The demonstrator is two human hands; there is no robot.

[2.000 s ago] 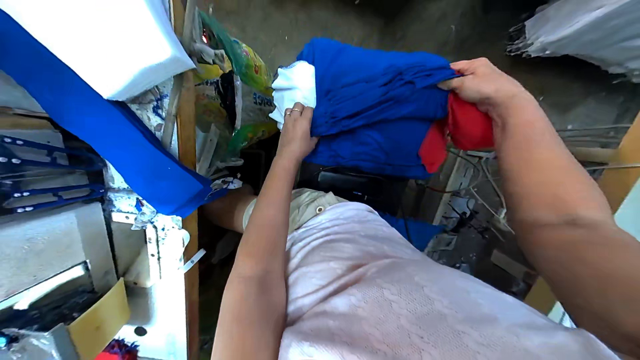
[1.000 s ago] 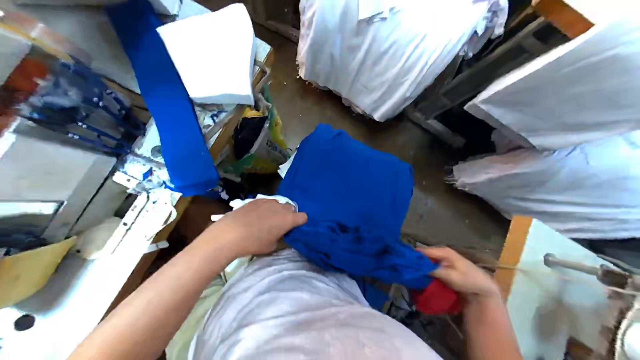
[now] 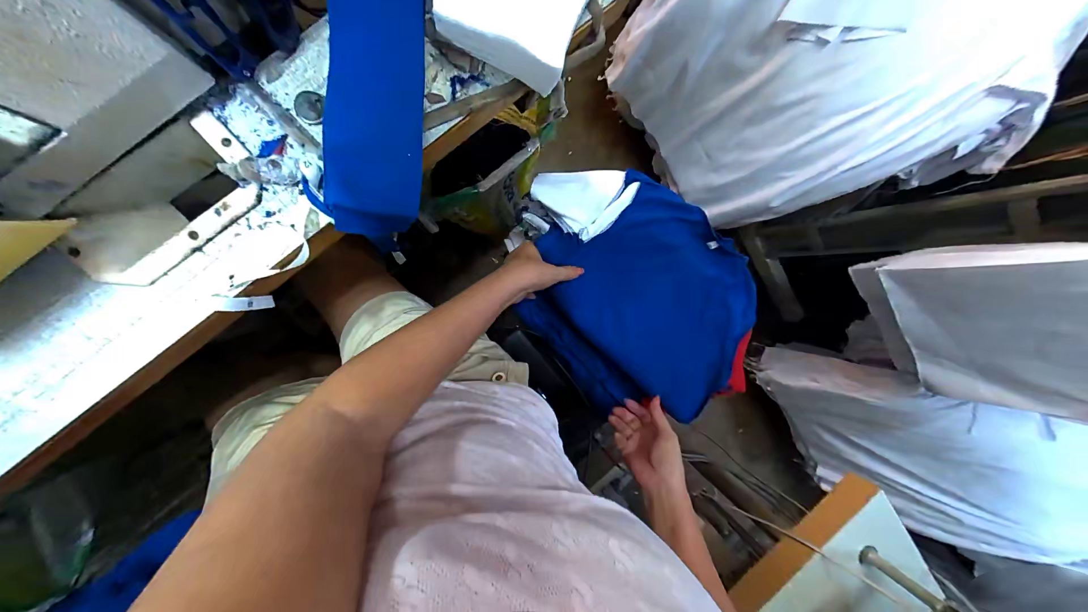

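Blue fabric pieces (image 3: 659, 293) lie spread in front of my lap, with a white section (image 3: 580, 194) at their far left corner and red fabric (image 3: 739, 365) showing at the right edge. My left hand (image 3: 535, 274) grips the left edge of the blue fabric, its thumb on top and the fingers partly hidden. Near the lower edge, my right hand (image 3: 643, 438) is palm up with curled fingers; a fingertip meets the blue fabric, and whether it pinches the cloth is unclear.
At left stands a sewing machine table (image 3: 161, 319) with a blue strip (image 3: 374, 119) and folded white cloth (image 3: 518, 34) on it. A bag (image 3: 501, 191) hangs beside the table. White fabric bundles (image 3: 816, 102) fill the upper right; another table corner (image 3: 841, 544) is at lower right.
The blue fabric has been turned and spread wider, its white section now showing on top. My right hand has let go of the bunched blue and red part. The view has shifted.
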